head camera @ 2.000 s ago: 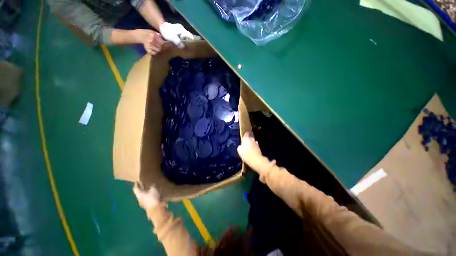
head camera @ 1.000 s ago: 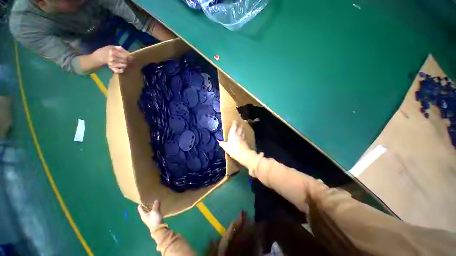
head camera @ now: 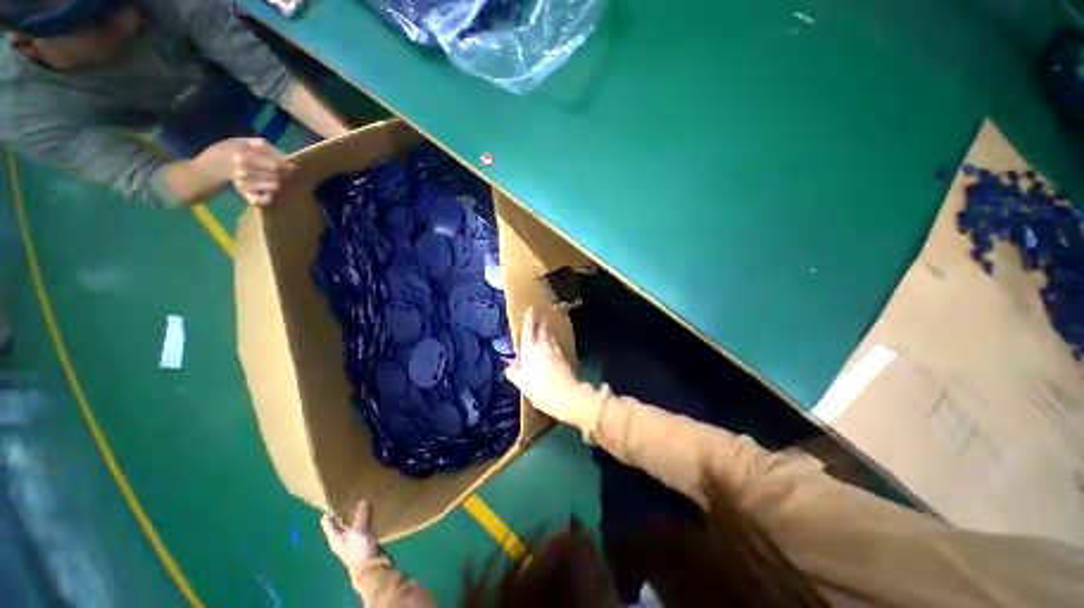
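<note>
A deep open cardboard carton point(head camera: 285, 344) full of dark base covers point(head camera: 416, 321) stands tilted beside the bench edge, over the green floor. My left hand point(head camera: 354, 534) grips the carton's near left corner, fingers over the rim. My right hand point(head camera: 544, 366) grips the carton's right wall, fingers over its upper edge. Another person's bare hand point(head camera: 257, 170) holds the far left corner. The carton's underside and what bears it are hidden.
The green bench point(head camera: 713, 178) runs diagonally on the right. A clear plastic bag point(head camera: 511, 48) with dark contents lies at its top. A cardboard sheet point(head camera: 939, 356) with a heap of rubber feet point(head camera: 1022, 232) is at right. A person in grey point(head camera: 131, 95) leans in at upper left.
The carton has shifted left in view and turned slightly, with both my hands still on it. The other person's gloved hand, seen at the far rim earlier, no longer shows there.
</note>
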